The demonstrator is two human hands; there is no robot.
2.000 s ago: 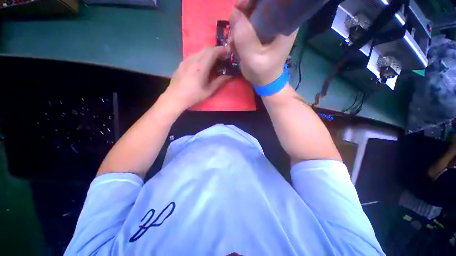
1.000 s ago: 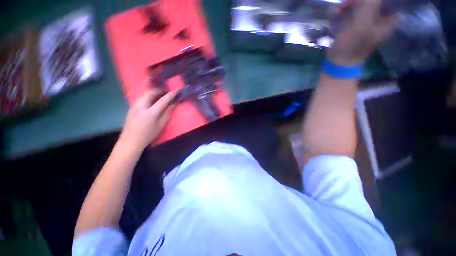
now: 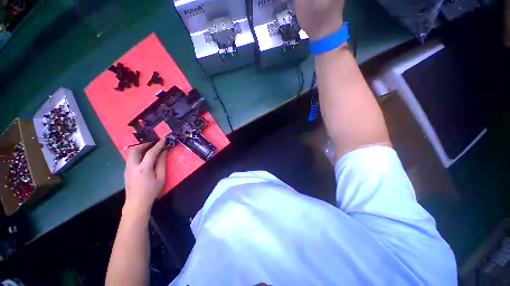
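The black assembly (image 3: 178,114) lies on the red mat (image 3: 106,109), its square opening and protruding arm facing me. My left hand (image 3: 146,167) holds its near left edge with the fingertips. My right hand (image 3: 320,17), with a blue wrist strap (image 3: 330,39), is raised at the top edge, in front of the right feeder's side. Its fingers are cut off, so I cannot tell what it holds. Small black parts (image 3: 124,76) lie loose at the far end of the mat.
Two white screw feeders (image 3: 215,28) stand beyond the mat, with black cables (image 3: 221,100) in front. At left are a white tray (image 3: 84,137) of small metal parts and a brown carton (image 3: 36,162) of red-and-silver parts. A clear bag (image 3: 416,17) is at the upper right.
The view has turned. My right hand has left the assembly, where it held the grey screwdriver, and moved up and right. My left hand stays at the assembly, which is now uncovered.
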